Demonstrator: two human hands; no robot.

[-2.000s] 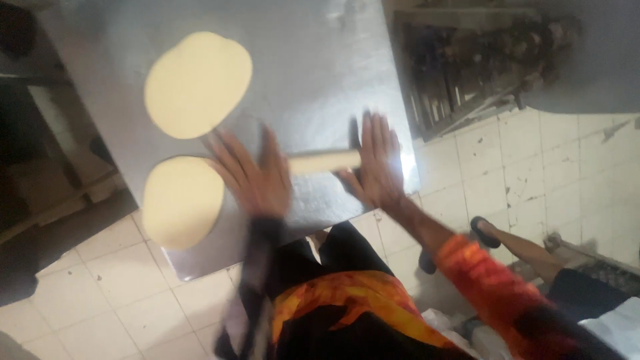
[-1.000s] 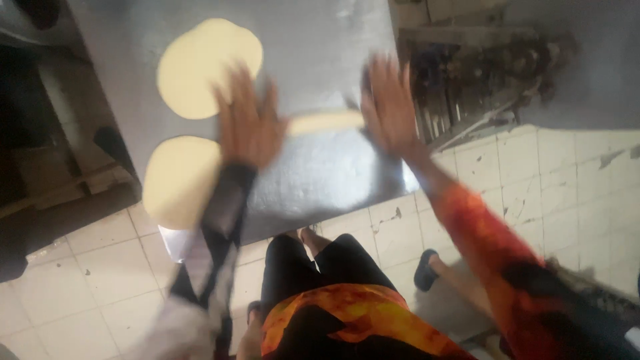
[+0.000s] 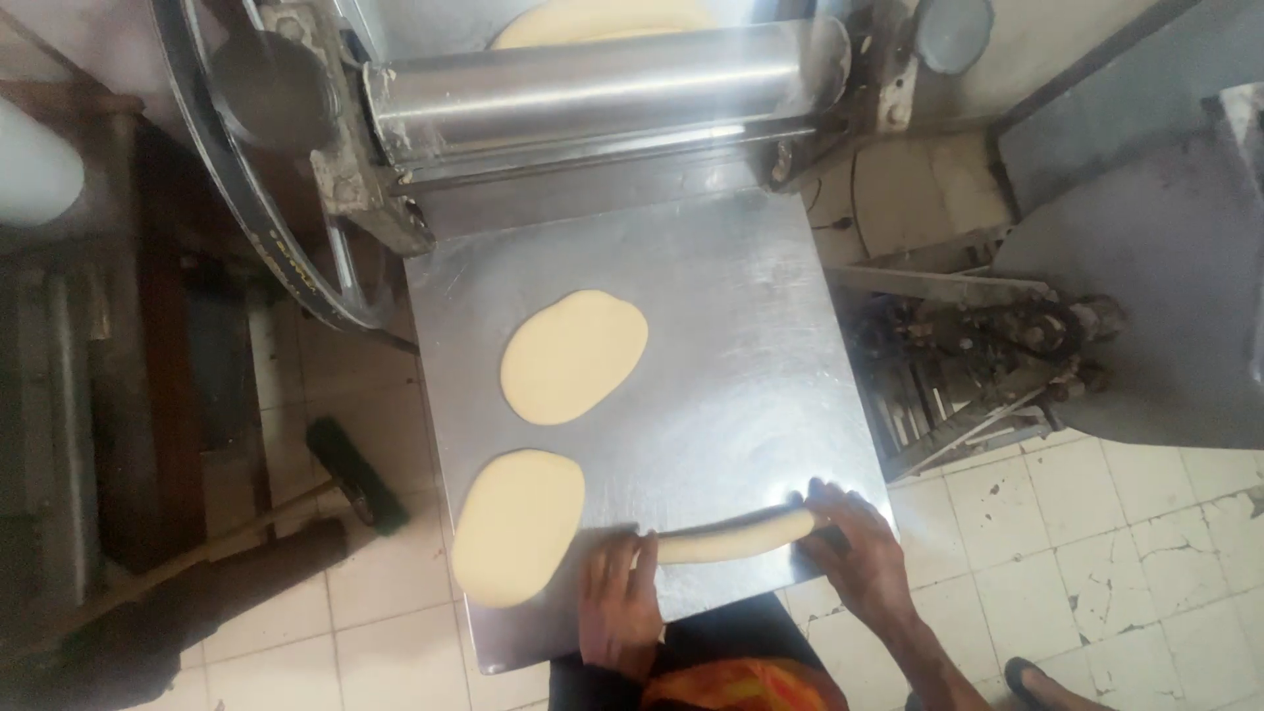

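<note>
A long, thin dough roll [image 3: 736, 541] lies near the front edge of the steel table [image 3: 731, 395]. At its left end is my left hand [image 3: 622, 597], fingers curled around the tip. My right hand [image 3: 851, 543] grips the other end near the table's right edge. One flat dough piece [image 3: 518, 528] rests just left of my left hand, and a second flat dough piece [image 3: 575, 357] lies farther up the table, apart from it.
Across the table's far end runs a steel roller [image 3: 612, 89] of a dough sheeter, with more dough [image 3: 612, 20] behind it. A drive belt [image 3: 247, 207] curves at the left. A green broom head [image 3: 355, 476] is beyond the left edge. Someone's foot [image 3: 1037, 683] shows at lower right.
Both hands were spread flat over the roll's ends; now their fingers are curled around them, close to the front edge. The view has shifted so that the roller shows.
</note>
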